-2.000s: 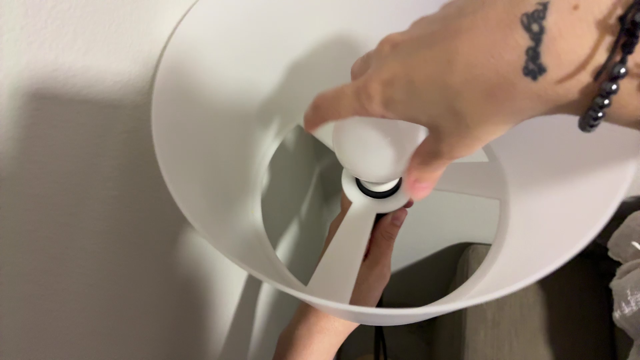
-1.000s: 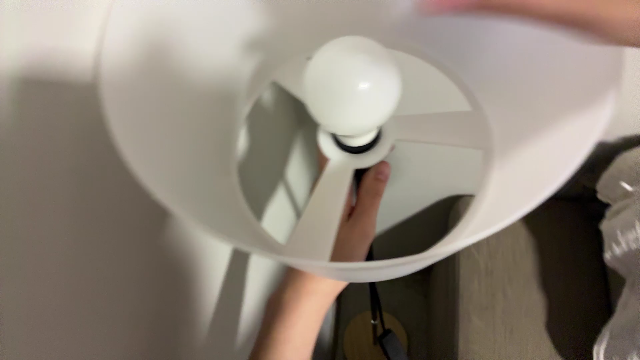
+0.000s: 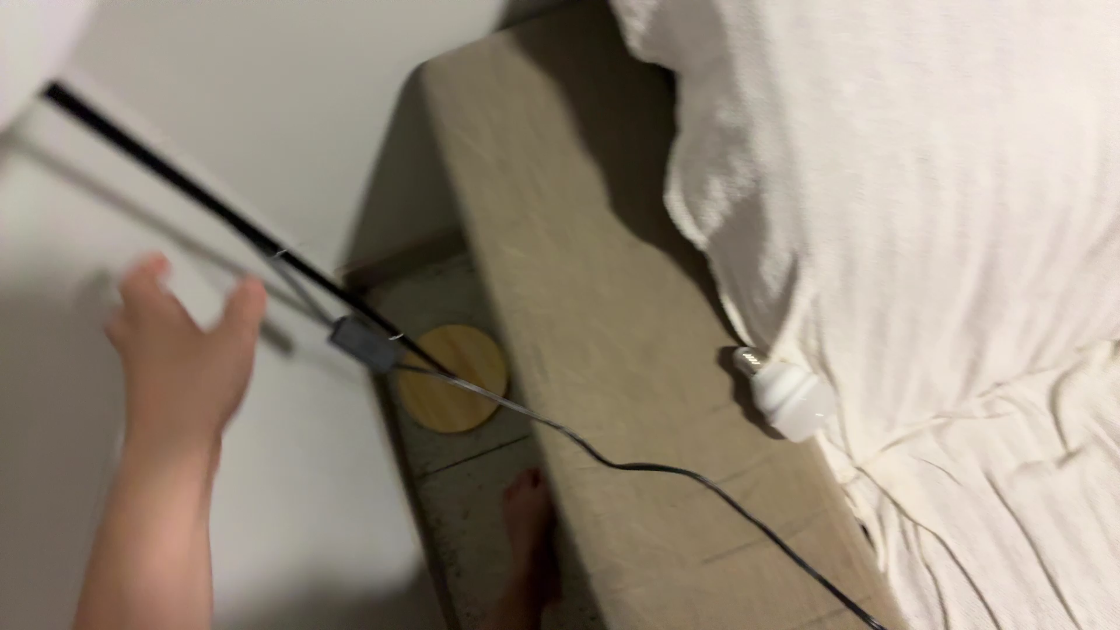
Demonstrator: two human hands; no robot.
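Observation:
My left hand [image 3: 179,350] is empty in front of the pale wall, thumb and fingers apart, a little left of the lamp's black pole [image 3: 175,179]. The pole slants down to a round wooden base [image 3: 455,376] on the floor. A dark inline switch box [image 3: 366,343] sits on the cord beside the pole. White lampshade [image 3: 31,44] shows only as a blurred edge at the top left. A light bulb [image 3: 792,398] with a metal screw cap lies on the beige upholstered ledge, against a white cloth. My right hand is out of view.
The beige upholstered frame [image 3: 542,289] runs diagonally beside a crinkled white blanket [image 3: 910,192]. A black cord [image 3: 700,477] crosses the frame toward the bottom right. A bare foot [image 3: 528,516] stands on the floor between wall [image 3: 306,490] and frame.
The view has swung down and right, away from the shade's inside and the round bulb in it. My left hand, earlier around the lamp below the socket, is now off it.

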